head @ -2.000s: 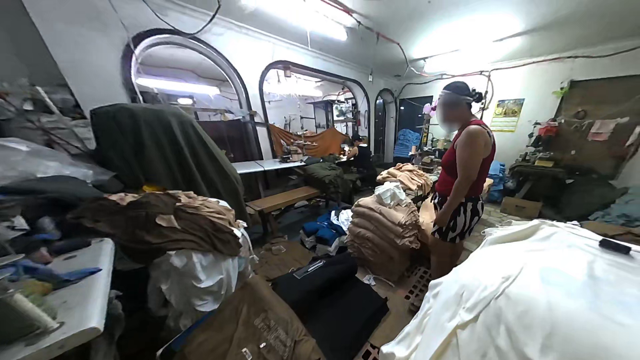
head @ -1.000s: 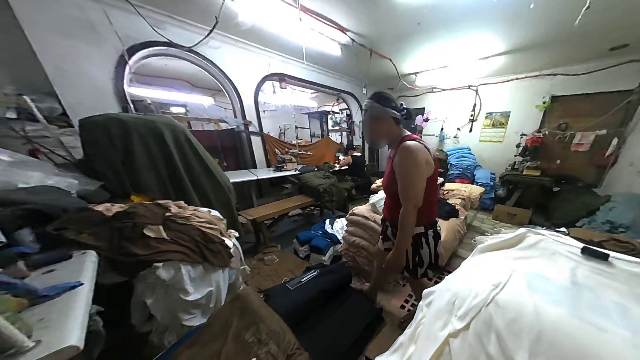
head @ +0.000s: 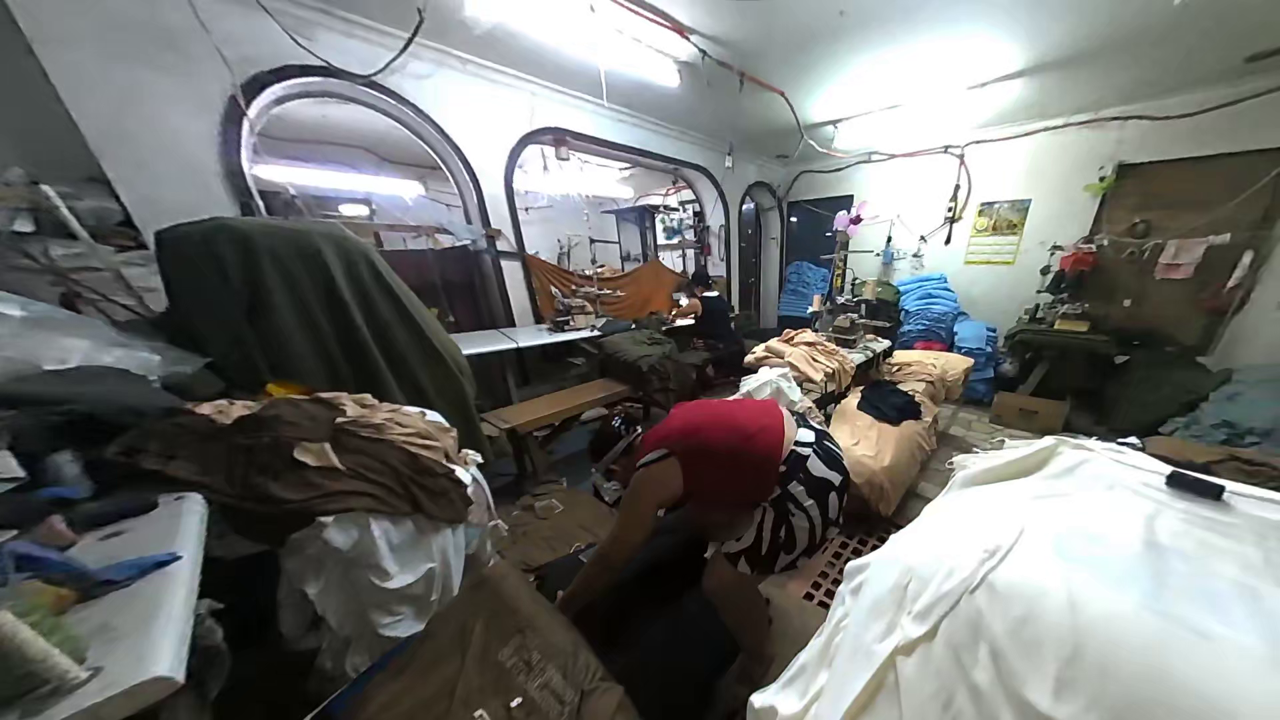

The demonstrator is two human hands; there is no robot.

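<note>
Neither my left hand nor my right hand shows in the head view. Nearest to me on the right lies a large heap of white fabric with a small black object on top. A brown sack bearing writing fills the lower middle. Beyond it a co-worker in a red top bends low, arms reaching down to dark fabric. Brown garments are piled over white cloth at the left.
A white table with a thread cone stands at the lower left. A wooden bench, tan bundles, blue stacks and a cardboard box lie farther back. Another person sits near the far sewing tables.
The co-worker in red, upright beside the tan bundles two seconds ago, has moved left and bent down over the dark fabric.
</note>
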